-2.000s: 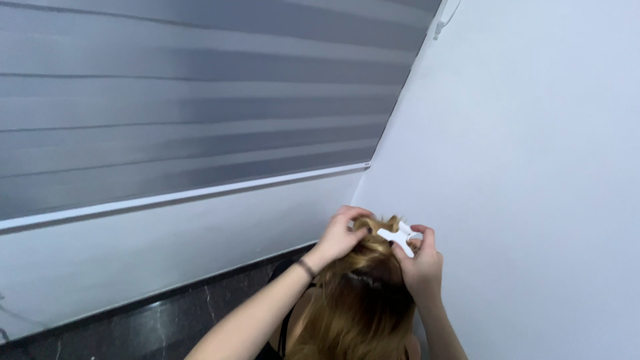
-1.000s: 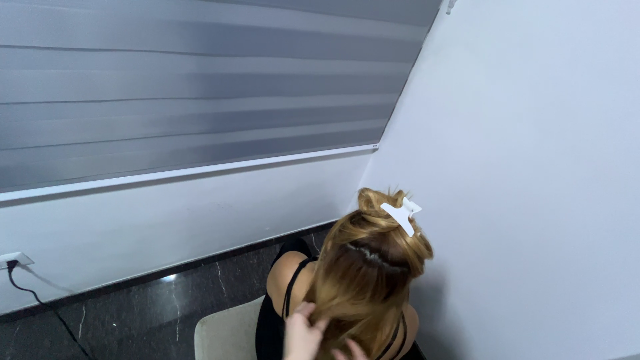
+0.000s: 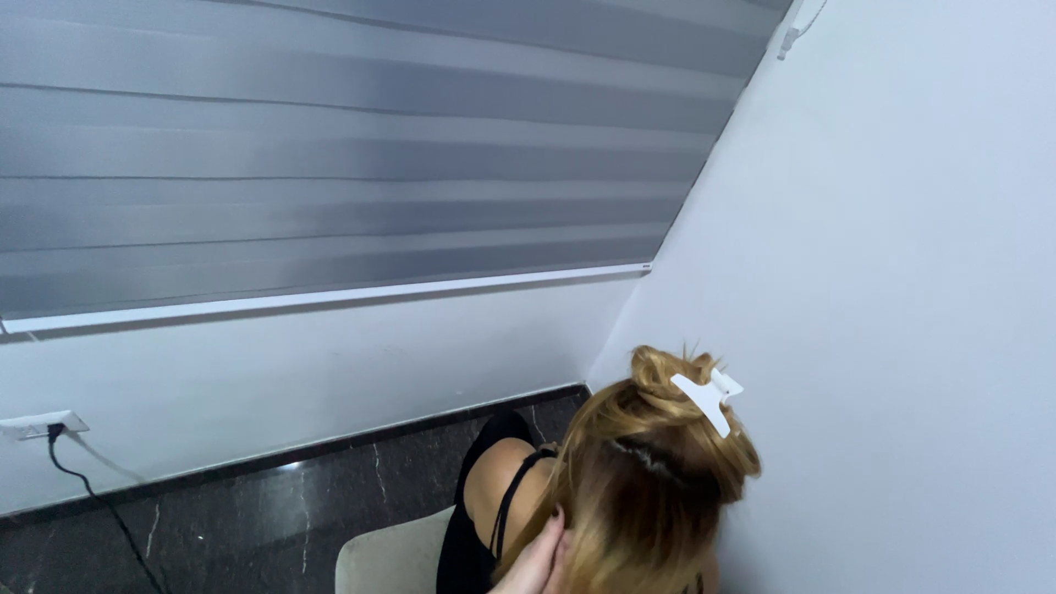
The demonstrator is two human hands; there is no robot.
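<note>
A seated person with long blond hair (image 3: 627, 511) has their back to me. The upper hair is twisted up on top of the head, and a white butterfly hair clip (image 3: 708, 399) sits on it. The lower hair hangs loose below a parting. My left hand (image 3: 540, 561) is at the bottom edge, against the left side of the hanging hair; its fingers are partly hidden, and whether they grip strands cannot be told. My right hand is out of the frame.
The person sits on a beige chair (image 3: 396, 557). A grey striped blind (image 3: 355, 165) hangs ahead, with a white wall (image 3: 891, 289) close on the right. At lower left, a black cable (image 3: 103, 499) runs from a wall socket (image 3: 41, 426) over dark marble flooring (image 3: 272, 511).
Both hands have left the clip and the top of the head, and the clip stays in the hair. The right hand, seen low by the hair a second ago, has gone from view.
</note>
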